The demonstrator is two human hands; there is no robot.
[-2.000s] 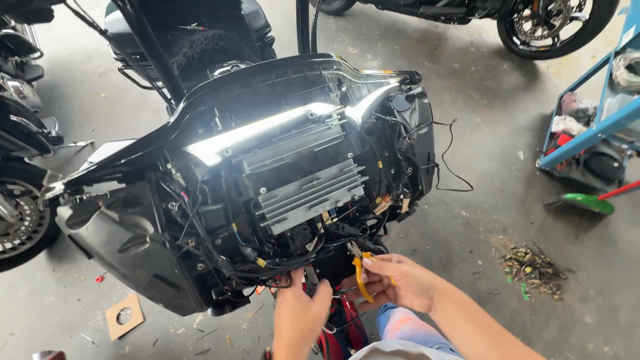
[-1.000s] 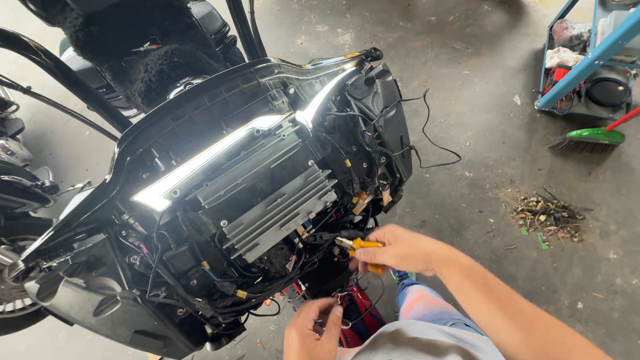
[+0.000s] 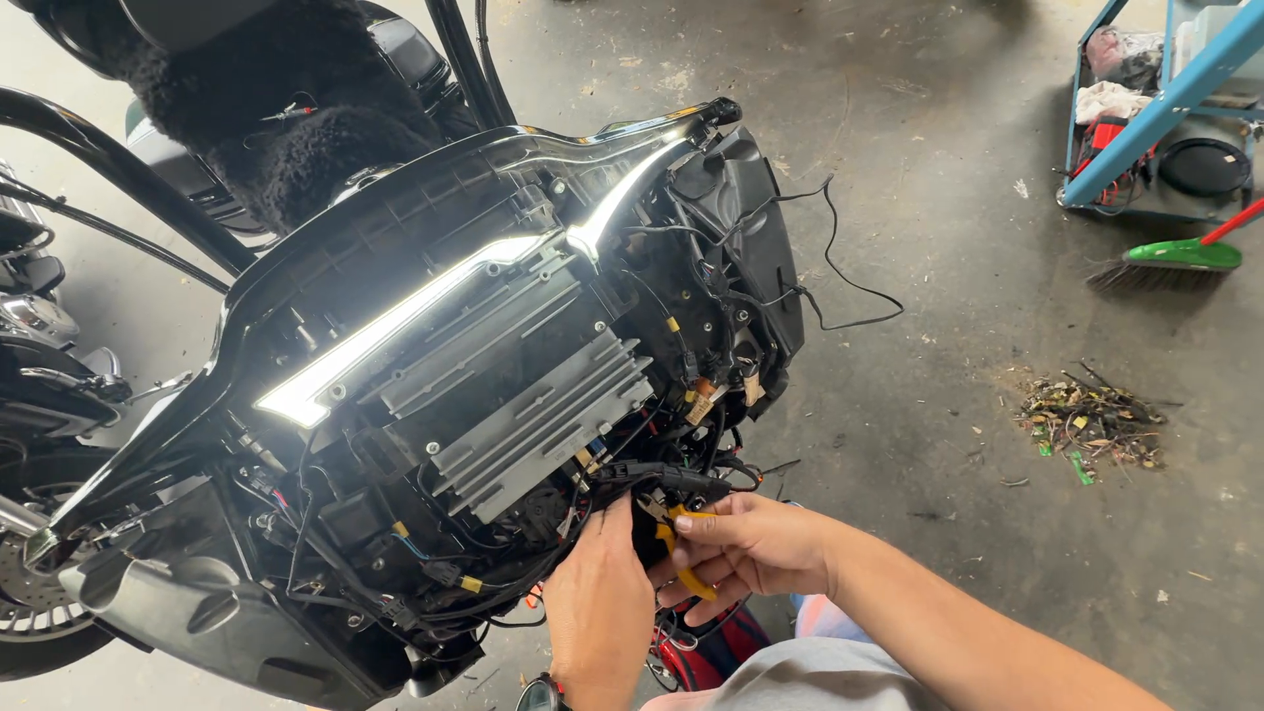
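Note:
My right hand (image 3: 746,548) holds yellow-handled cutting pliers (image 3: 681,553), their metal jaws up against the black wiring harness (image 3: 662,479) at the lower edge of an opened motorcycle fairing (image 3: 375,227). Just left of the pliers, my left hand (image 3: 602,583) reaches up into the same wires, its fingertips hidden under the harness, so what it grips cannot be seen. Above both hands sits a finned metal heat sink (image 3: 543,425). A lit white light strip (image 3: 405,326) runs over it. Loose black wire (image 3: 839,267) hangs out at the right side.
A pile of cut scraps (image 3: 1091,420) lies on the concrete floor at right, below a green broom head (image 3: 1185,255). A blue metal cart (image 3: 1136,128) holding assorted items stands at upper right. Another motorcycle (image 3: 49,395) is at the left edge. Red motorcycle bodywork (image 3: 706,647) shows below my hands.
My left hand was lower, by the red bodywork, one second ago; it has moved up into the wiring. The pliers, sideways then, now have their handles pointing down. The view has shifted.

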